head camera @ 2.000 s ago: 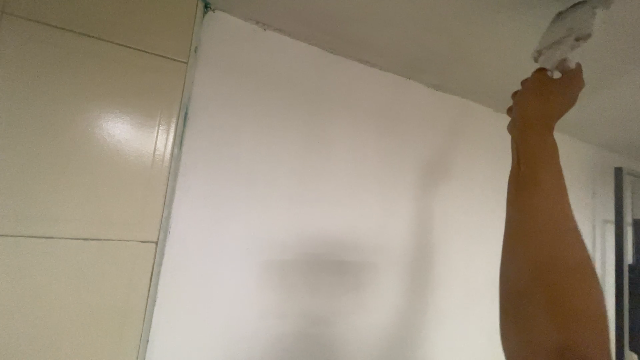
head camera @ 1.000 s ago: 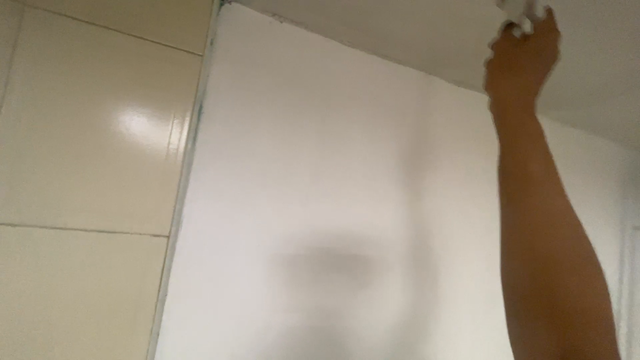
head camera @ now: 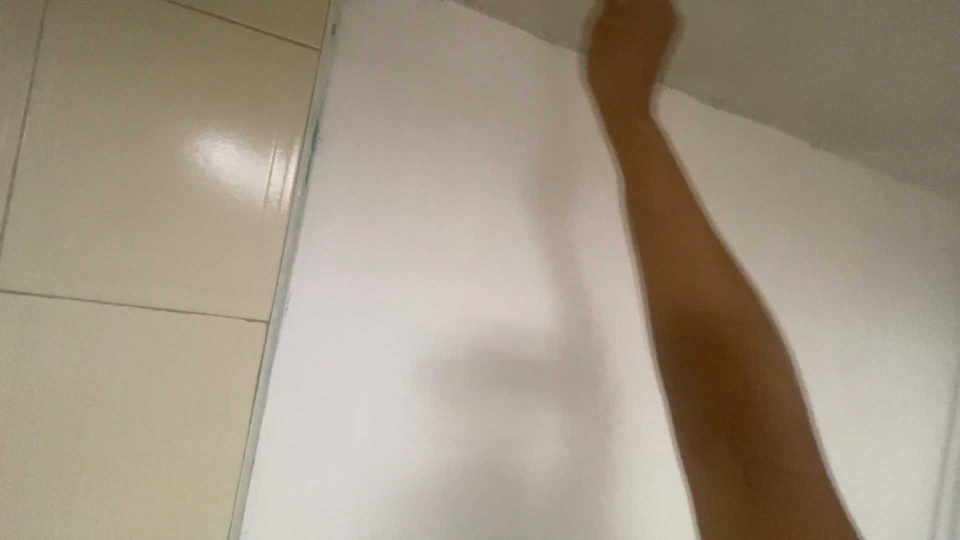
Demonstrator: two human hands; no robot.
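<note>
My right hand point(head camera: 634, 37) is raised at the top edge of the head view, in front of the line where the white wall point(head camera: 420, 225) meets the grey ceiling point(head camera: 810, 67). The forearm runs up from the lower right. The fingers are cut off by the frame and blurred, so what they hold cannot be seen now. A soft shadow of the arm falls on the white wall to the left of it. My left hand is out of view.
Glossy cream tiles point(head camera: 135, 195) with thin dark joints cover the left side. A narrow grey edge strip point(head camera: 289, 255) with greenish marks runs between the tiles and the white wall. The ceiling edge slopes down to the right.
My right hand has moved left along the ceiling edge. The whitish object seen in its fingers in the earlier frames is now out of view.
</note>
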